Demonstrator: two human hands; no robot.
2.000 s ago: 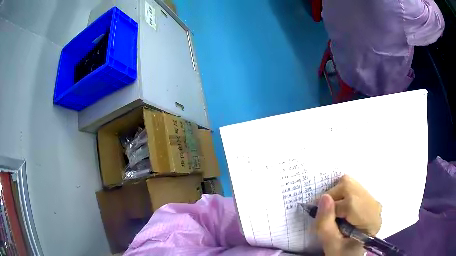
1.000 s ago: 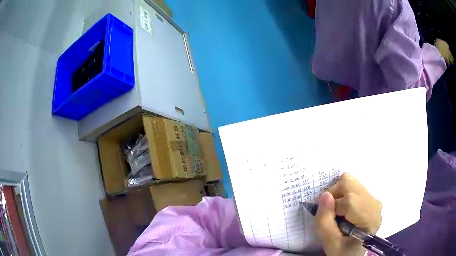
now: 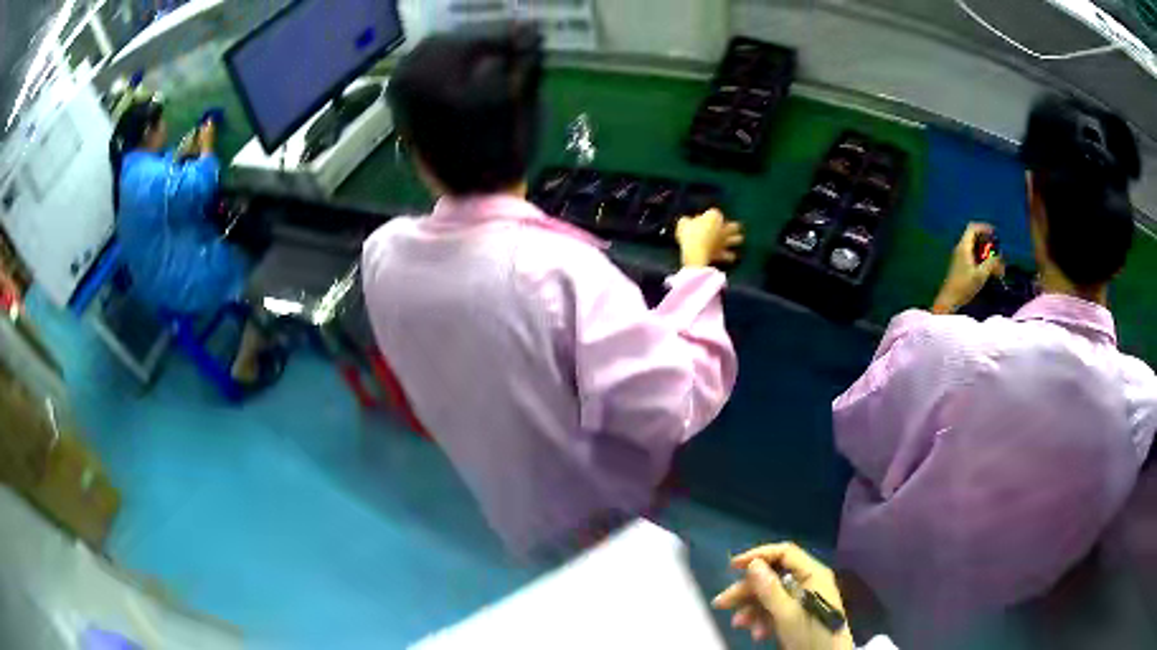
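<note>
The white record sheet shows at the bottom centre, cut off by the lower edge; no writing can be made out on it. My right hand is just right of the sheet, apart from it, with the black pen held between the fingers. My left hand is out of the picture.
Two people in pink coats are at a green-matted bench ahead. Black trays lie on it. A monitor and a person in blue are at the left. Cartons stand at the left edge.
The view has swung up from the sheet and cartons to the bench and coworkers. My right hand has left the sheet with the pen still held. The sheet now shows lower.
</note>
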